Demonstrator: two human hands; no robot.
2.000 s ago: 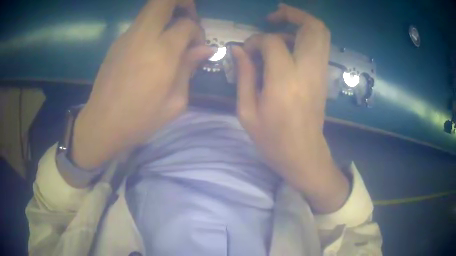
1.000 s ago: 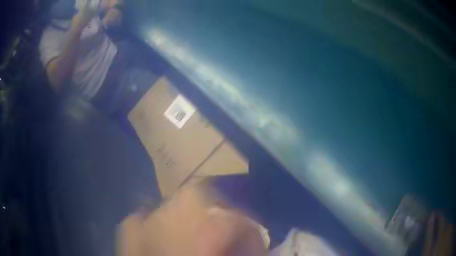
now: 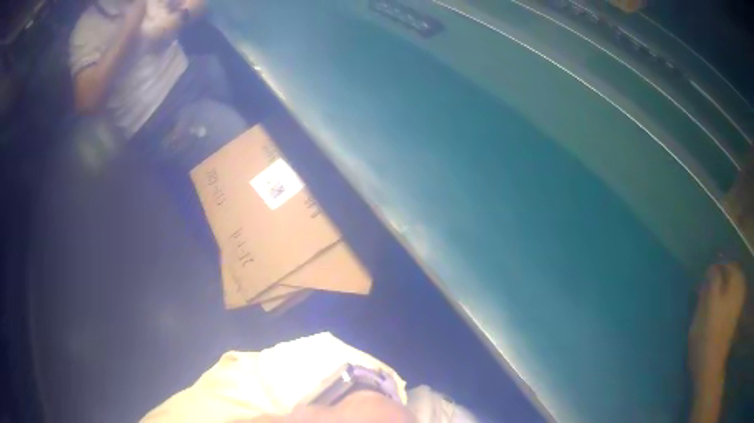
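My right hand (image 3: 718,318) is at the right edge of the view, over the green belt (image 3: 496,206). Its fingers are close together and blurred, and I cannot tell whether it holds anything. My left hand (image 3: 357,408) is mostly cut off by the bottom edge. Only skin at the wrist, a watch with a pale band (image 3: 364,380) and the cream sleeve (image 3: 273,376) show, so its fingers are hidden. A dark strip with a row of small marks (image 3: 407,16) lies on the belt at the top.
Brown cardboard (image 3: 264,227) with handwriting and a white code label (image 3: 278,183) is beside the belt's near edge. Another person (image 3: 136,70) sits at the upper left by the belt. Curved rails (image 3: 612,95) and small dark parts run along the belt's far side.
The view has swung left, away from the strips I held, to the cardboard and the other person. Since one second ago, my left hand has dropped mostly out of the picture; my right hand shows more.
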